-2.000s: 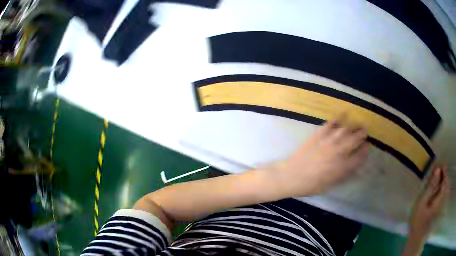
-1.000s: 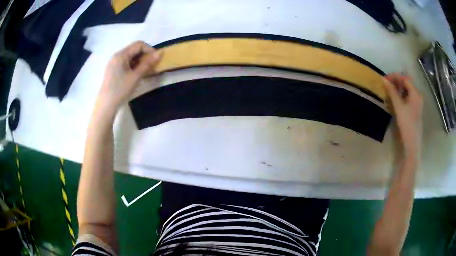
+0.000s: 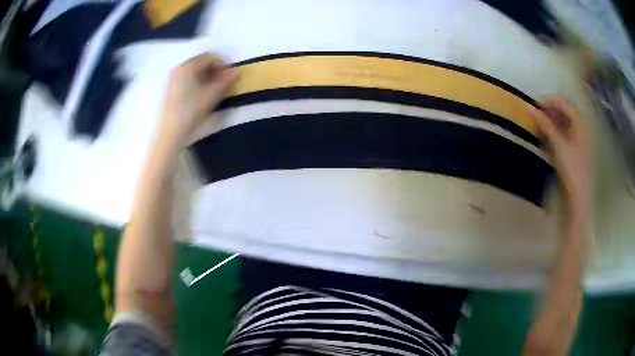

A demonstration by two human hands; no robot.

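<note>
A narrow yellow-tan card pattern (image 3: 362, 72), a long arc, lies on a curved black cloth piece (image 3: 313, 92) whose edges show above and below the card. My left hand (image 3: 202, 87) holds the card's left end and my right hand (image 3: 560, 128) holds its right end, fingers bent at the ends. A second curved black cloth piece (image 3: 362, 142) lies flat just nearer to me, with a strip of white table between the two. The frame is a little blurred.
The white table (image 3: 306, 215) has a few small stains. Dark cloth pieces (image 3: 63, 55) with a white strip (image 3: 101, 52) and a yellow-tan card (image 3: 167, 10) lie at the upper left. A small round black item (image 3: 26, 158) is at the left end. A blurred shiny object (image 3: 613, 94) is at the right.
Two seconds ago my left hand was on the card over the nearer cloth piece. Both hands now hold the card's ends over the farther piece, and more black shows below the card than one second ago.
</note>
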